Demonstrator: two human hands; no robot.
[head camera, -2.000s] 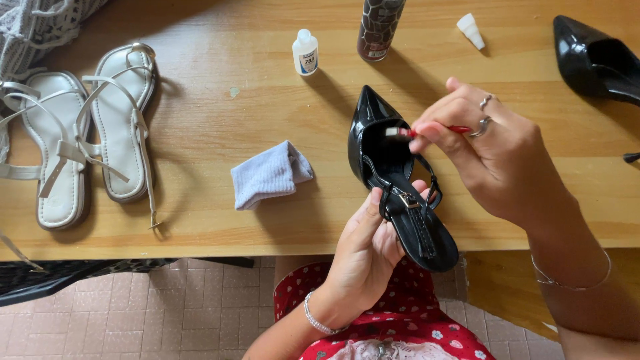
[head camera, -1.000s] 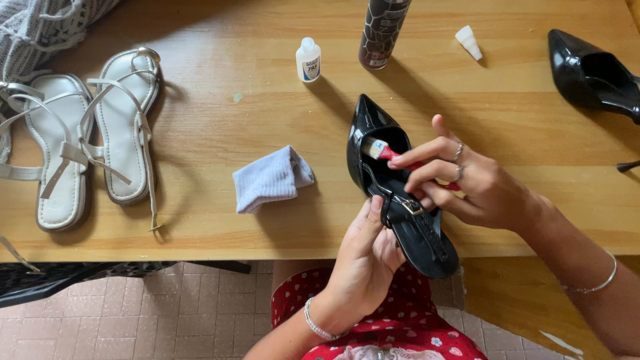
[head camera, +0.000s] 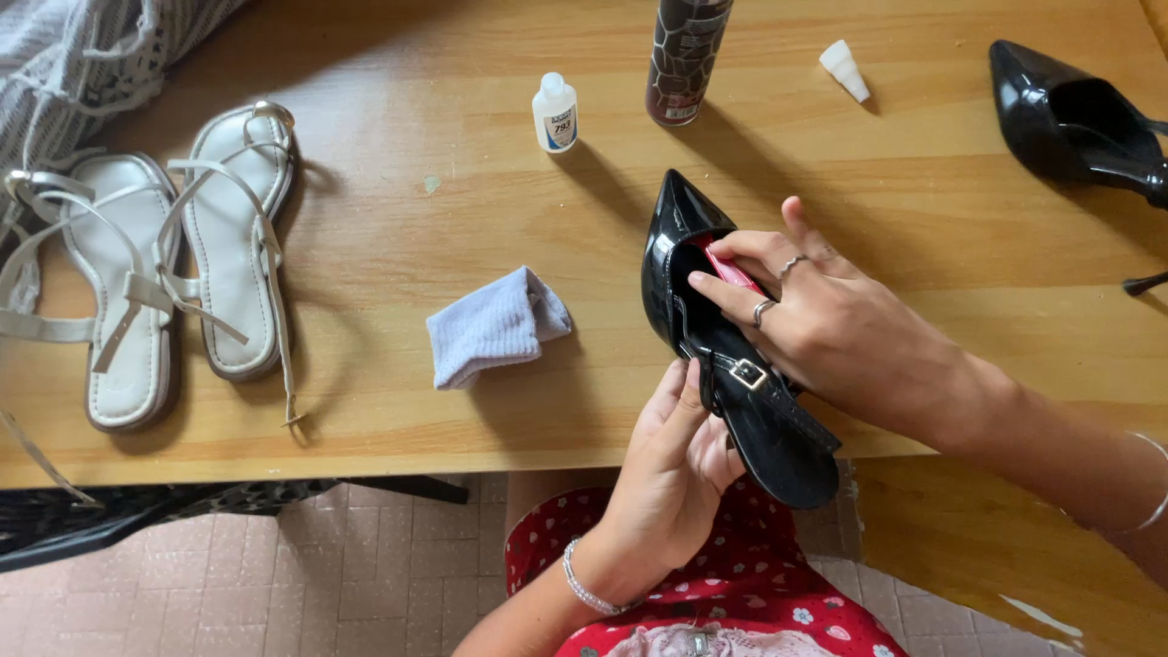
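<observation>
My left hand (head camera: 671, 465) grips a black patent slingback shoe (head camera: 776, 456) by its middle, its pointed toe turned away from me and its inside facing up. In my right hand (head camera: 821, 315) is a small brush with a red handle (head camera: 730, 272); its bristle end is hidden inside the toe of the shoe. A folded pale lilac ribbed cloth (head camera: 488, 328) lies on the table left of the shoe. Beyond the toe stands a small white glue bottle (head camera: 556, 114) without a cap, and near it a dark can (head camera: 686, 64).
Two white strappy sandals (head camera: 224, 246) lie at the left of the wooden table (head camera: 383, 411), below a grey and white knitted fabric (head camera: 64, 73). A white conical nozzle cap (head camera: 845, 70) lies at the upper right. Another black heeled shoe (head camera: 1068, 119) rests at the right edge.
My right hand has moved the brush deeper into the toe of the shoe; its bristles showed at the opening before and are now out of sight. My left hand keeps its hold.
</observation>
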